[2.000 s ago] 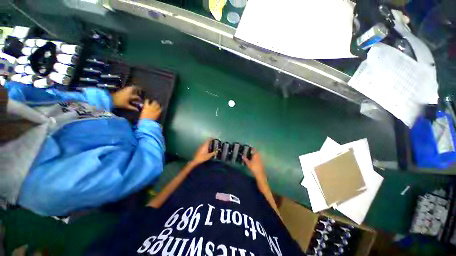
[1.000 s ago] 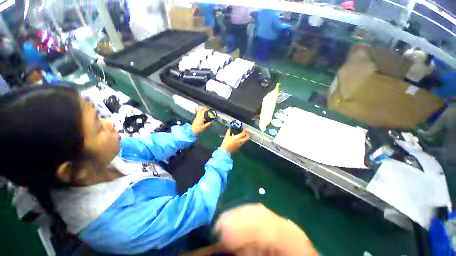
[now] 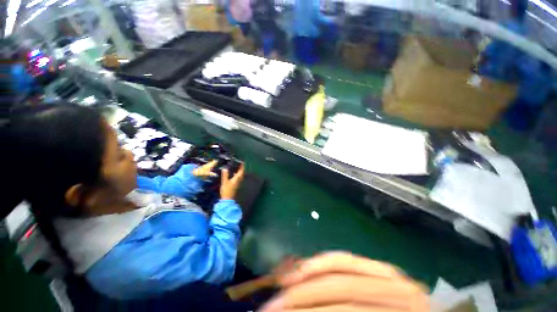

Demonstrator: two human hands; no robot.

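My right hand [image 3: 348,283] is large, blurred and very close to the camera at the bottom, cut off by the picture's edge; whether it holds anything does not show. What seems to be my left forearm [image 3: 253,286] and blurred left hand [image 3: 287,267] is just left of it, partly hidden; its grip is unclear. White sheets [image 3: 485,295] lie on the green bench [image 3: 342,228] at the lower right, with a sliver of tan cardboard pad [image 3: 465,306]. No device unit can be made out in my hands.
A coworker in blue [image 3: 165,244] is at the left, hands over dark units and a black tray [image 3: 250,192]. The metal-edged shelf [image 3: 287,145] holds white cylindrical housings [image 3: 250,73], a yellow bag [image 3: 314,116], paper [image 3: 375,146] and a blue bin [image 3: 534,250]. A brown carton [image 3: 440,91] stands beyond.
The view has swung up from the bench. My right hand has come close to the camera and shifted slightly right. The coworker's hands have lowered from the shelf edge towards the tray.
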